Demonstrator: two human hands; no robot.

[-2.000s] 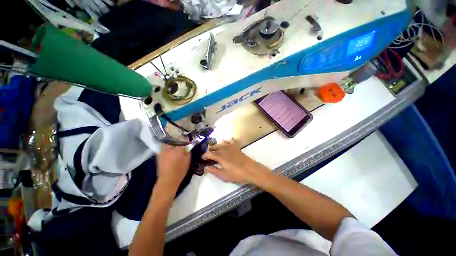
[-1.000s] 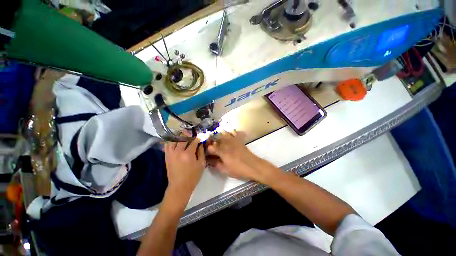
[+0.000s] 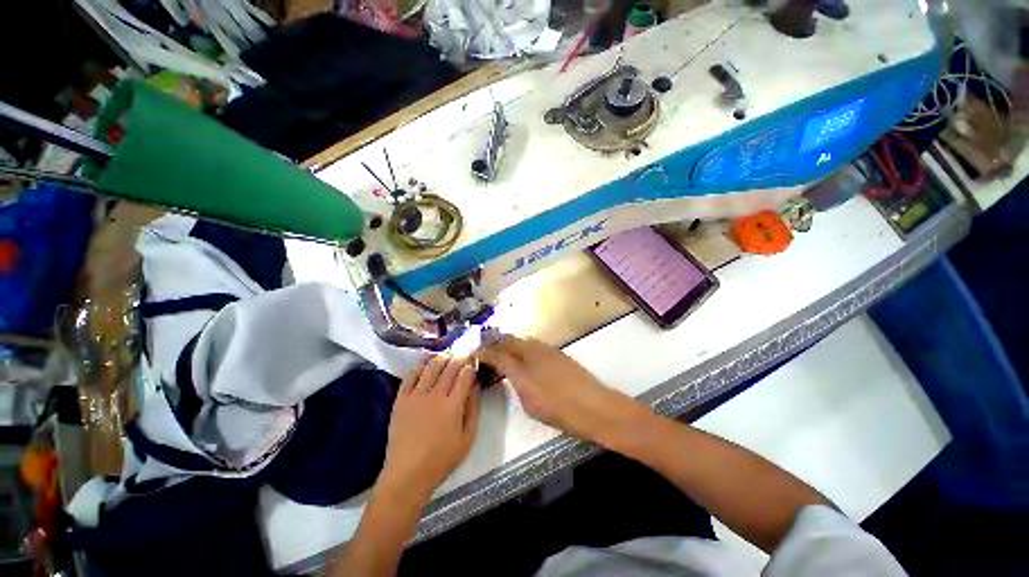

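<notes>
The striped garment body [image 3: 282, 344], pale grey with narrow navy bands, is heaped left of the needle, its edge running to the presser foot area [image 3: 472, 335] under the bright lamp. A navy fabric part [image 3: 339, 440] lies below it. My left hand [image 3: 436, 415] lies flat with fingers together on the cloth, just in front of the needle. My right hand [image 3: 539, 381] is right beside it, fingertips pinching a small dark bit of the cloth edge at the needle. The cloth under my fingers is mostly hidden.
The white sewing machine head [image 3: 553, 242] with a blue stripe spans the table. A smartphone [image 3: 654, 275] and an orange object [image 3: 762, 232] lie on the bed. A green thread cone [image 3: 214, 169] stands at upper left. Blue sheeting [image 3: 959, 372] is at right.
My left hand has shifted from curled at the needle to lying flat, slightly nearer me. Less dark cloth shows between my hands, and pale cloth now reaches the needle area. The camera view has shifted.
</notes>
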